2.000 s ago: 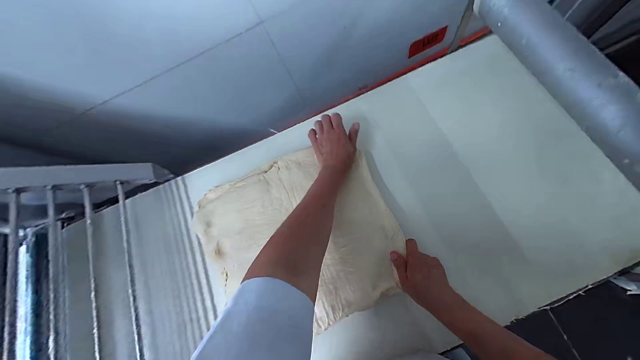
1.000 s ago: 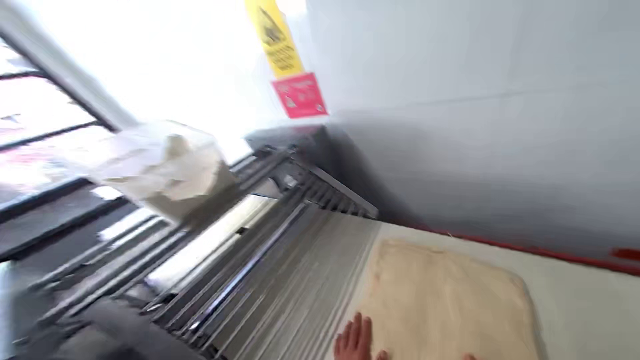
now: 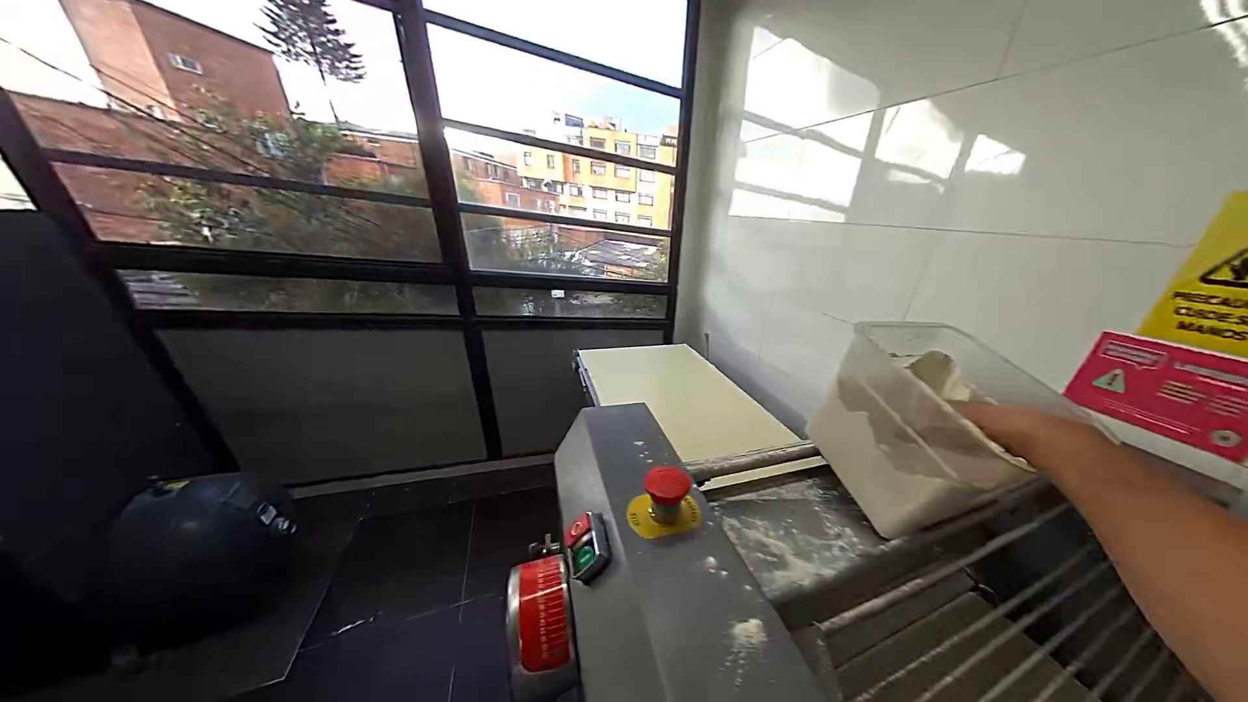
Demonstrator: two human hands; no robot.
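A translucent plastic bin point(image 3: 897, 458) of flour stands tilted in view on top of the dough sheeter. My left hand point(image 3: 1019, 429) reaches over its near rim from the right, with the fingers inside by the pale flour point(image 3: 938, 374). The fingertips are hidden, so whether they hold anything does not show. Below the bin, the sheeter's grey top point(image 3: 790, 531) is dusted with flour. Its grey side housing point(image 3: 639, 526) carries a red emergency stop button point(image 3: 668, 486). My right hand and the dough sheet are out of view.
Wire guard bars point(image 3: 955, 604) lie below my forearm. The sheeter's far pale table point(image 3: 682, 395) extends beyond the housing, beside a white tiled wall point(image 3: 838, 263) with warning signs point(image 3: 1160, 390). A red dial point(image 3: 542, 614) juts from the housing. A dark bulky object point(image 3: 195, 546) sits at left.
The view has swung far left, from the dough to the flour bin and windows. My left hand has left the dough sheet and is now in the bin.
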